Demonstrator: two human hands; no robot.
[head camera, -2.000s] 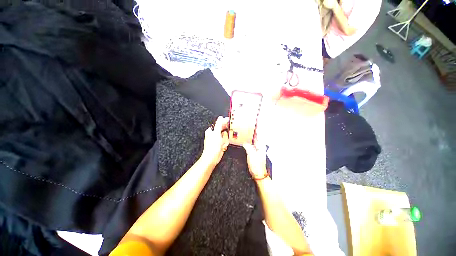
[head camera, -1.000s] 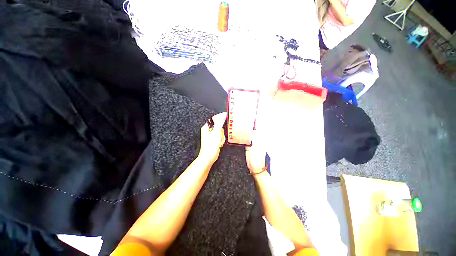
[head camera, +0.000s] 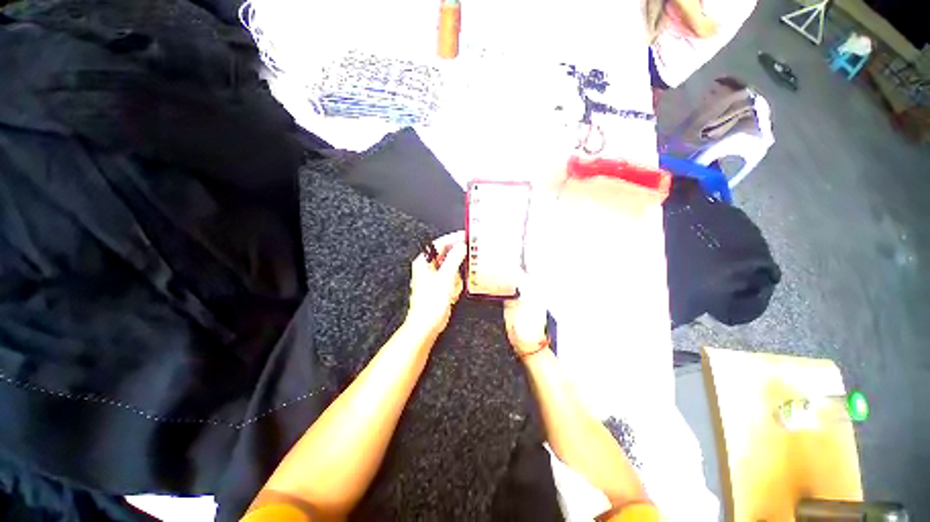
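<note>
A smartphone (head camera: 498, 241) in a red-pink case, its screen lit, is upright in front of me above the charcoal speckled coat piece (head camera: 352, 250). My left hand (head camera: 438, 277) holds its left edge, with a small dark band or lump on a finger. My right hand (head camera: 526, 314) is at its lower right corner; its fingers are washed out by glare, but it seems to hold the phone too. A red cord or band is on the right wrist.
A black garment heap (head camera: 133, 204) lies left. Beyond are a striped thread bundle (head camera: 377, 87), an orange-brown spool (head camera: 449, 29) and a red box (head camera: 617, 175). Right are black cloth (head camera: 719, 260), a wooden board (head camera: 775, 438) and a person's arm (head camera: 695, 15).
The phone's screen content has changed from a pinkish picture to a paler list-like view. The hands keep nearly the same hold. The view has shifted slightly, and a dark cylinder now shows at bottom right.
</note>
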